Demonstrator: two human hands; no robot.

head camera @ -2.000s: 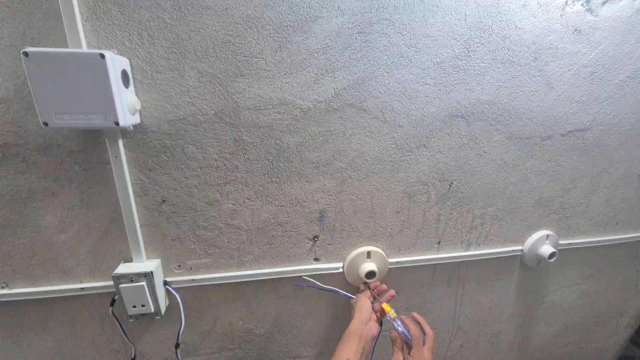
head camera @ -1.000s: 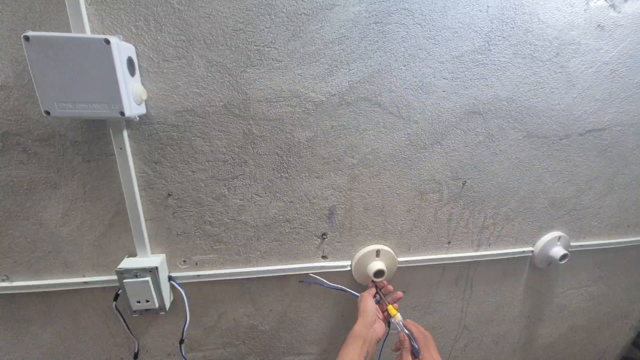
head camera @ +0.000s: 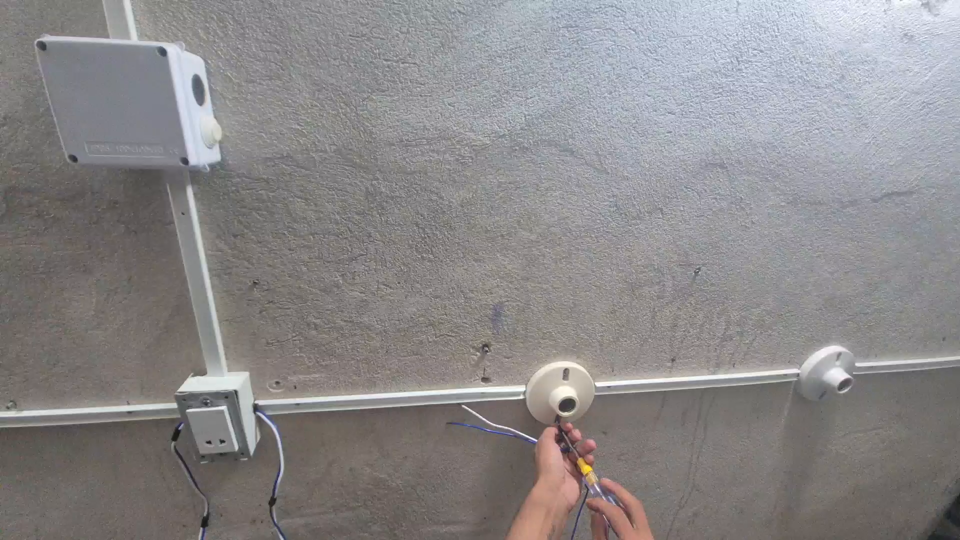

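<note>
A screwdriver with a clear handle and a yellow collar slants up to the lower edge of a round cream lamp holder on the wall. My left hand is just under that lamp holder, its fingers around the screwdriver's shaft near the tip. My right hand grips the handle from below, at the bottom edge of the view. White and blue wires stick out to the left beside my left hand, and a dark blue wire hangs below it. The exact contact of the tip is hidden by my fingers.
White trunking runs across the rough grey wall. It meets a socket outlet with looped wires at the left and a second lamp holder at the right. Above the outlet, a junction box is mounted on a vertical trunking strip.
My hands stay below the same lamp holder with the screwdriver between them. The fingers of my right hand have shifted slightly on the handle.
</note>
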